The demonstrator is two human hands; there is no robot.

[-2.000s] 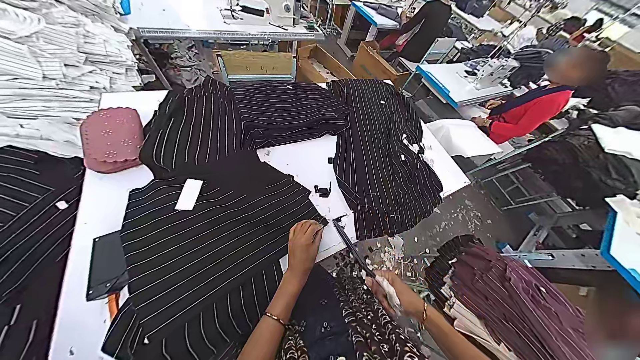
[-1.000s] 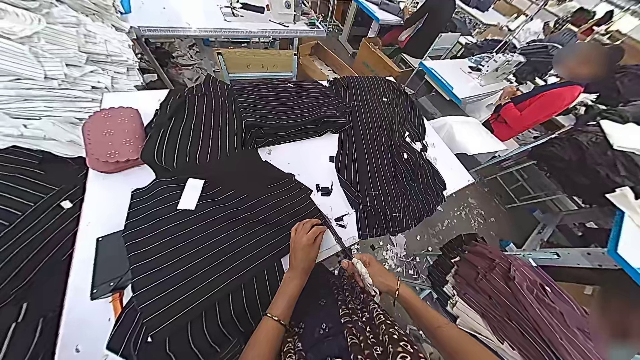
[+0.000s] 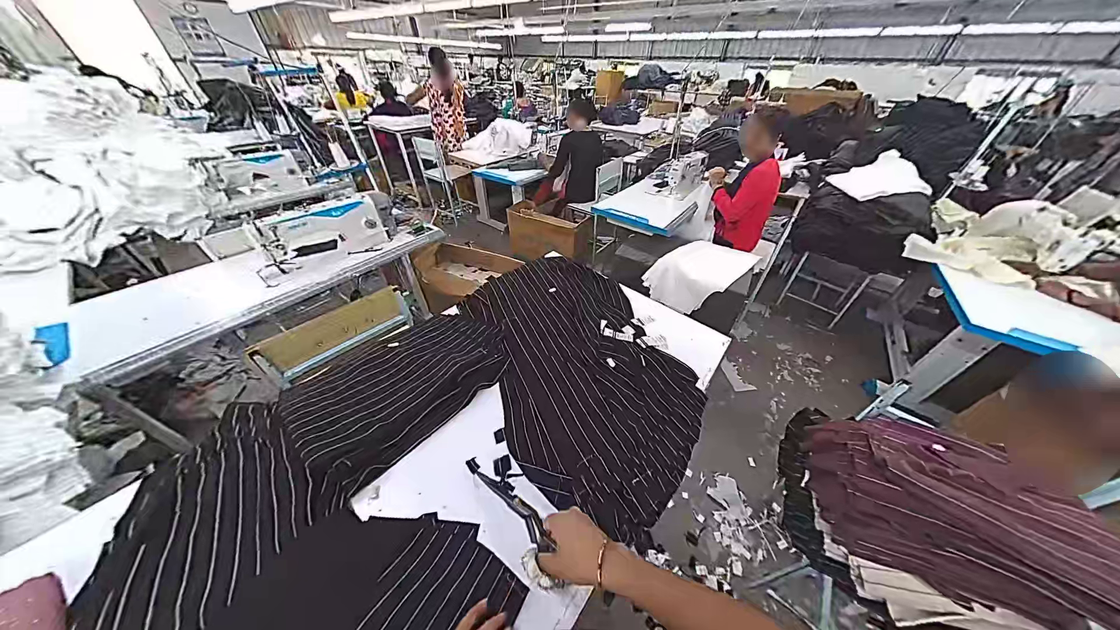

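Note:
My right hand (image 3: 573,549) is closed around the handles of dark metal scissors (image 3: 516,500), whose handles are wrapped in pale cloth. The blades point up and left over the white tabletop (image 3: 429,477), near small dark fabric scraps (image 3: 501,465). Of my left hand (image 3: 481,618) only some fingers show at the bottom edge, beside the black pinstriped fabric (image 3: 437,560); whether they hold it cannot be told. More black pinstriped pieces (image 3: 586,394) lie along the far side and right of the table, with small white labels (image 3: 621,332) on top.
A stack of maroon striped fabric (image 3: 919,499) stands at the right, near another person (image 3: 1063,420). Scraps (image 3: 731,516) litter the floor. Sewing machines (image 3: 328,232) stand on tables beyond, with a cardboard box (image 3: 547,232) and a seated person in red (image 3: 748,197). White fabric (image 3: 87,166) is piled at left.
The view has tilted up toward the room. My right hand with the scissors has moved away from the cloth edge beside my left hand, and the blades now lie over the white tabletop.

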